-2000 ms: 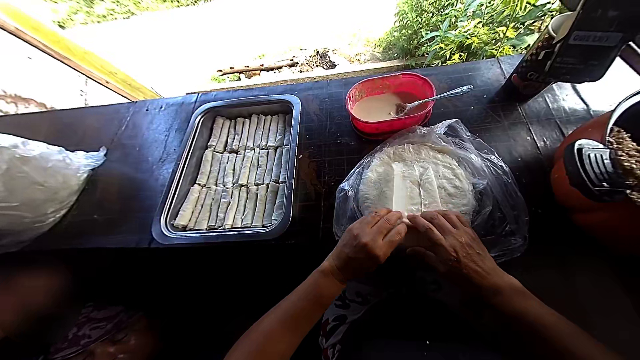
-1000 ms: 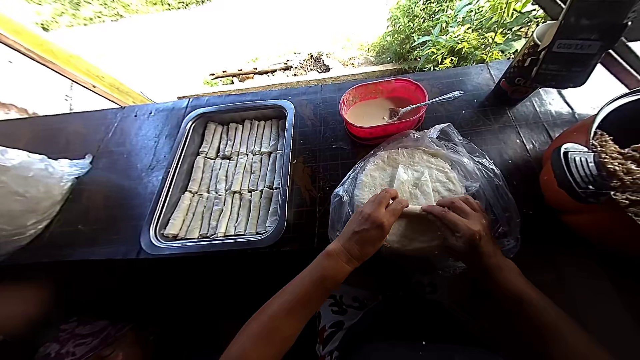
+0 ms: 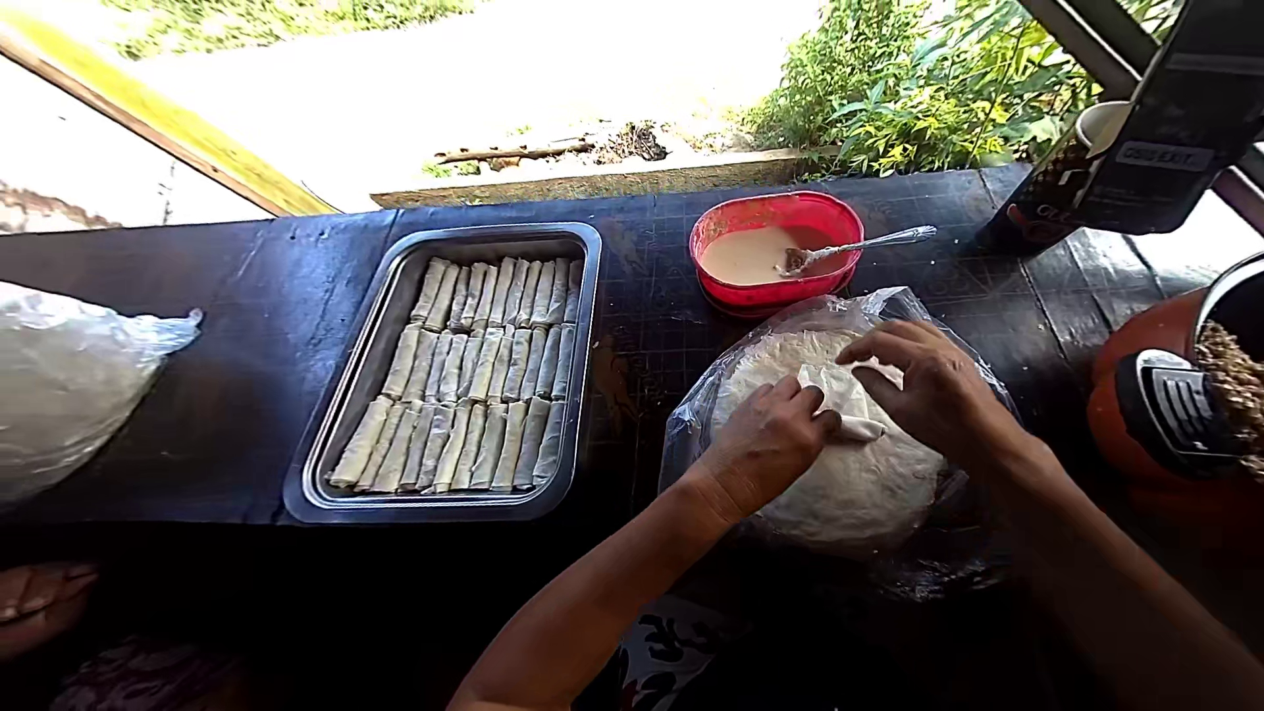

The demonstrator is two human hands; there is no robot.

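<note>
A stack of round, pale wrapper sheets lies on clear plastic on the dark table. On it is a partly rolled wrapper, whose left end is held in the fingers of my left hand. My right hand is raised just above the far right part of the roll, thumb and fingers apart, holding nothing. Behind the stack, a red plastic tub holds a milky liquid, with a metal fork or spoon leaning in it. A metal tray to the left carries three rows of thin rolls.
A filled plastic bag rests at the far left of the table. At right are an orange pot with crumbly brown filling and a dark printed cup beside a black package. Another person's hand shows at lower left.
My right hand has let go of the near edge of the wrapper and lifted up and away. My left hand has stayed at the wrapper, which is now partly rolled and slanted.
</note>
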